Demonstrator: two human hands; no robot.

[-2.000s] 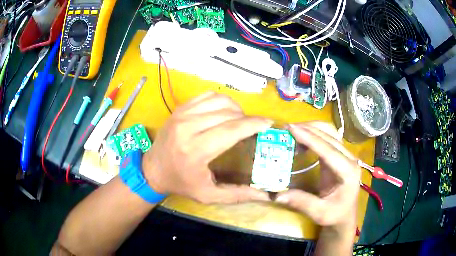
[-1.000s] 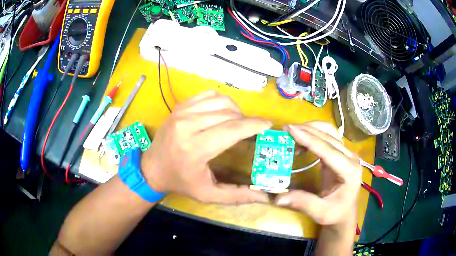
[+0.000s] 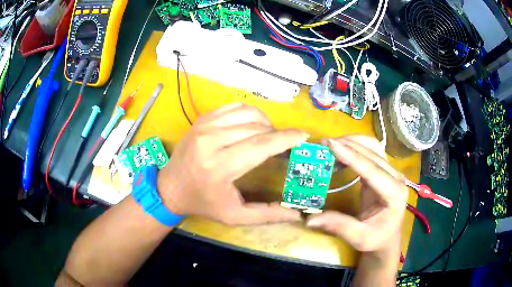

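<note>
A small green circuit board (image 3: pixel 308 177) is held upright above the yellow mat, its face with small parts towards me. My left hand (image 3: pixel 224 168), bare with a blue wristband, grips its left side with the fingertips at the top and bottom edges. My right hand (image 3: pixel 368 193), bare, holds the top right corner and the bottom edge in the same way. A white cable runs from behind the board to the right. The back of the board is hidden.
A second green board (image 3: pixel 144 157) and tweezers (image 3: pixel 140 116) lie left on the yellow mat (image 3: pixel 269 238). A yellow multimeter (image 3: pixel 92 42), white housing (image 3: pixel 233 61), module with red part (image 3: pixel 340 84), clear tub (image 3: pixel 415 116) and red-handled brush (image 3: pixel 429 194) surround my hands.
The board has tilted slightly in my fingers. The bright glare on its face has faded, so its small parts show more clearly. Both hands keep nearly the same place and grip.
</note>
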